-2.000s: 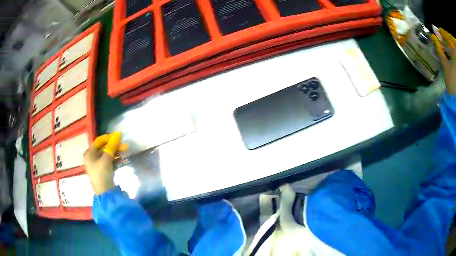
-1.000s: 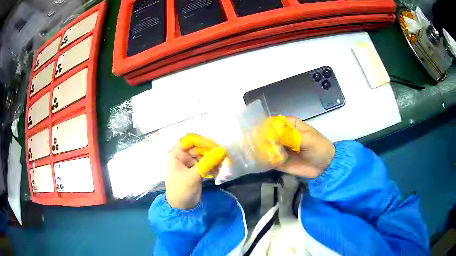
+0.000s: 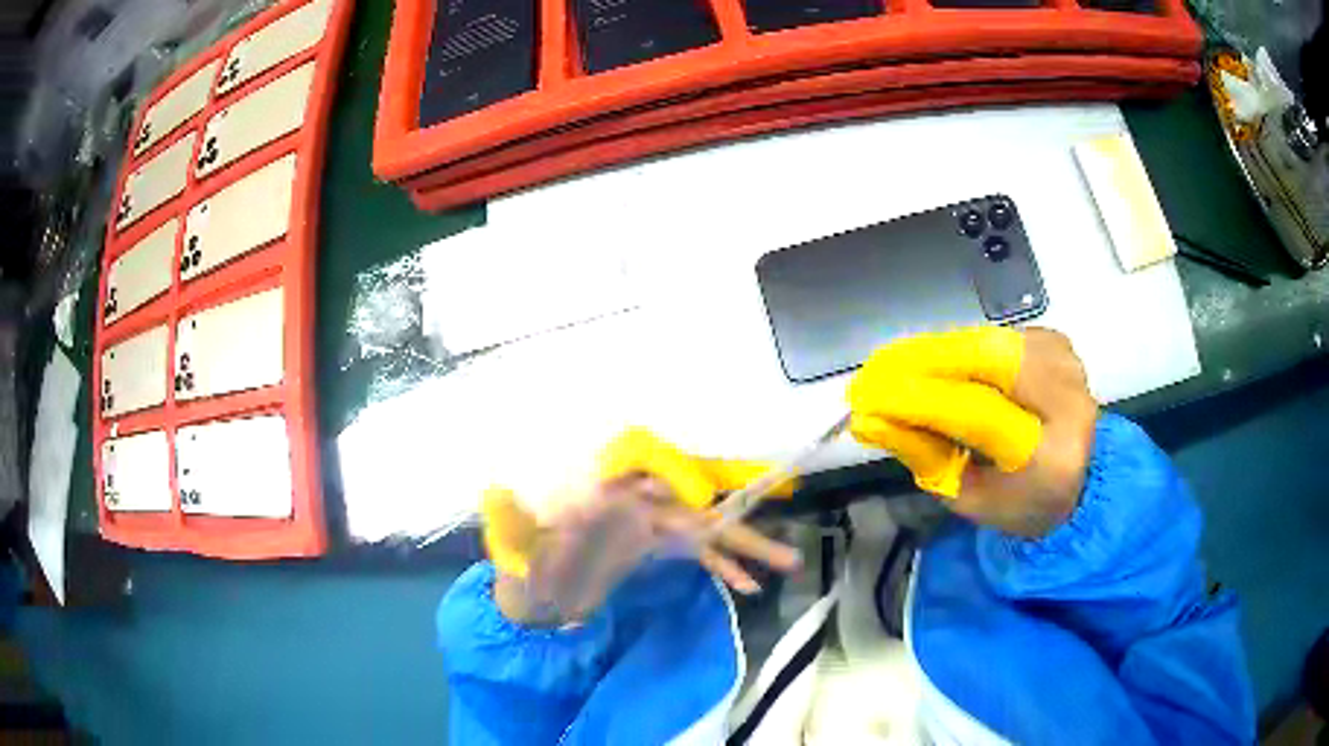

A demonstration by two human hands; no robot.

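A dark grey phone or back cover (image 3: pixel 889 296) lies on the white work mat (image 3: pixel 685 233), its round lenses at the right end. My right hand (image 3: pixel 991 423), with yellow finger cots, pinches one edge of a thin clear film (image 3: pixel 780 478) below the phone. The film is seen nearly edge-on and is hard to make out. My left hand (image 3: pixel 627 517), blurred, is at the film's other end with fingers spread; whether it grips the film cannot be told.
Red foam trays with dark slabs (image 3: pixel 816 73) are stacked behind the mat. Another red tray (image 3: pixel 306 313) at left holds pale backs. Film sheets (image 3: pixel 437 466) lie at the mat's left. A cream-yellow pad (image 3: pixel 1125 201), black stick (image 3: pixel 1224 262) and metal dish (image 3: pixel 1283 175) are at right.
Both hands came in from the sides to the front of the mat, with film between them. Since one second ago, the right hand has moved right and the film has turned nearly edge-on.
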